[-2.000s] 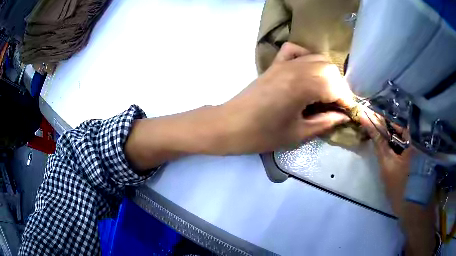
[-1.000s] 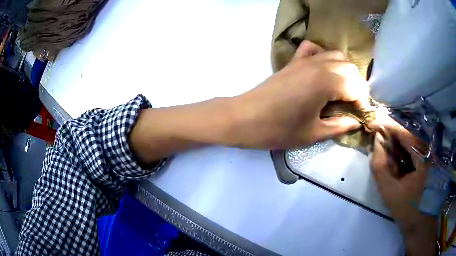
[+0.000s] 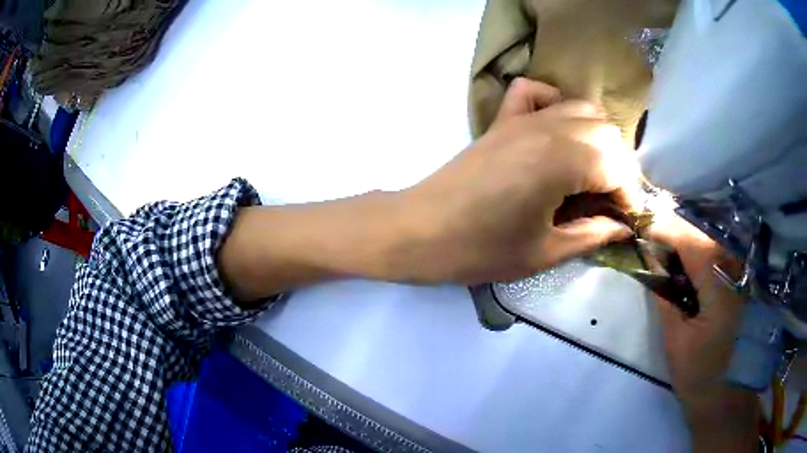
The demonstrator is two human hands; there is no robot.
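An olive-khaki garment piece (image 3: 584, 53) lies bunched at the machine's needle area. My left hand (image 3: 531, 190) pinches its edge between thumb and fingers. My right hand (image 3: 699, 292), partly hidden under the machine head and blurred, is close to the left fingertips. It holds a small dark pointed tool, likely thread snips (image 3: 677, 287), with the tip at the pinched cloth. The white sewing machine head (image 3: 726, 97) covers part of the cloth; the needle is not clear in the glare.
The metal needle plate (image 3: 566, 305) lies below my left hand. A brown-olive cloth bundle (image 3: 97, 44) is at the upper left. A blue bin (image 3: 230, 407) shows below the ruler-marked table edge (image 3: 327, 403). Yellow-orange handles (image 3: 780, 411) are at the lower right.
The view has shifted slightly. My left hand keeps its pinch on the cloth. My right hand has turned a little, and the dark tool shows more clearly, angled towards the cloth edge.
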